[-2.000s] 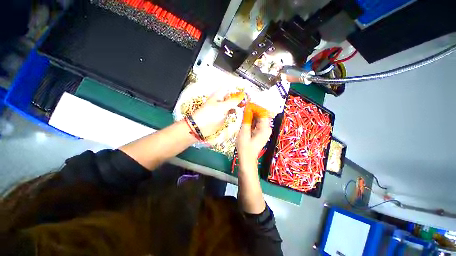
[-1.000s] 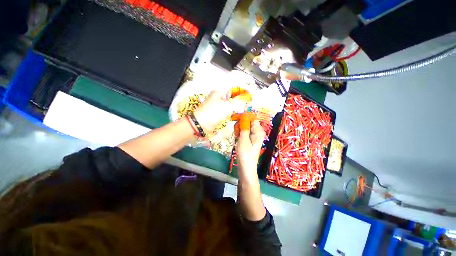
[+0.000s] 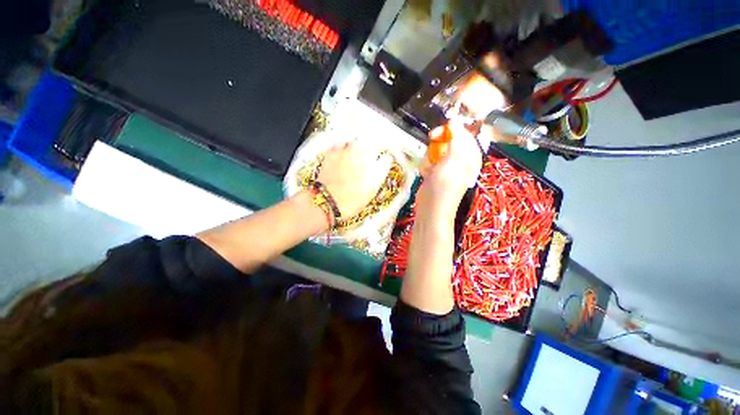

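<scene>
My left hand (image 3: 350, 177) is over the heap of small gold parts (image 3: 388, 194) in a pale, crumpled bag or dish; its fingertips are washed out by glare. My right hand (image 3: 454, 158), with an orange finger cot, is raised at the brightly lit working area of the dark machine (image 3: 434, 85). Whether it holds anything cannot be made out. Red pieces fill the black tray (image 3: 507, 235) at the right. A smaller heap of loose red pieces (image 3: 397, 253) lies between the gold parts and that tray, partly behind my right forearm.
A ribbed metal tube (image 3: 633, 151) reaches the machine from the right. A large black tray (image 3: 203, 97) with rowed red-tipped parts (image 3: 299, 22) stands upper left. A white strip (image 3: 154, 194) lies along the near left edge. A small parts box (image 3: 556, 258) is right of the red tray.
My hands were together over the gold parts and have moved apart. My right hand has moved up and right to the machine; my left hand has lowered onto the gold heap.
</scene>
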